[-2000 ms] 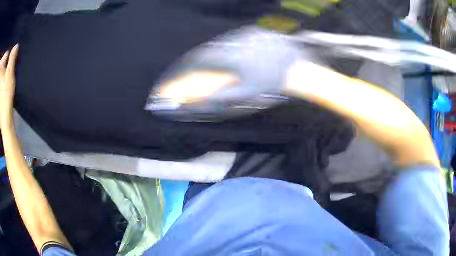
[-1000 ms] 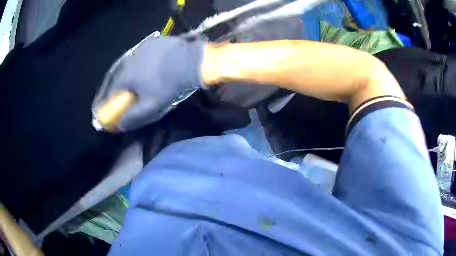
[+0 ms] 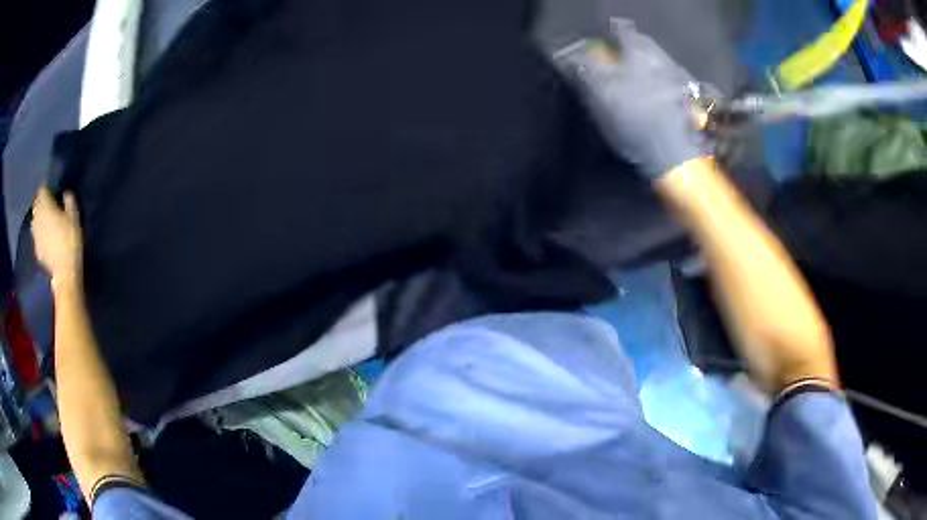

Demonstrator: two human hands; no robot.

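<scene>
A large dark jacket point(image 3: 295, 173) lies spread over a grey padded pressing table point(image 3: 330, 340). My bare left hand point(image 3: 58, 234) is at the jacket's left edge, with the cloth edge in its fingers. My right hand point(image 3: 642, 102), in a grey glove, is at the upper right beyond the jacket's right part, closed on the steam iron point(image 3: 577, 53). The iron is mostly hidden by the glove and blurred; a silvery edge and a bit of its orange-tan handle show.
A whitish hose point(image 3: 813, 99) runs right from the iron, below a yellow strip point(image 3: 828, 49). Dark cloth point(image 3: 864, 244) lies at right. Green cloth point(image 3: 295, 416) hangs below the table's front edge. A white bar point(image 3: 110, 61) stands at upper left.
My right hand has moved with the iron from over the jacket to the upper right. My left hand, low at the left edge a second ago, is now at the jacket's edge. The view has shifted.
</scene>
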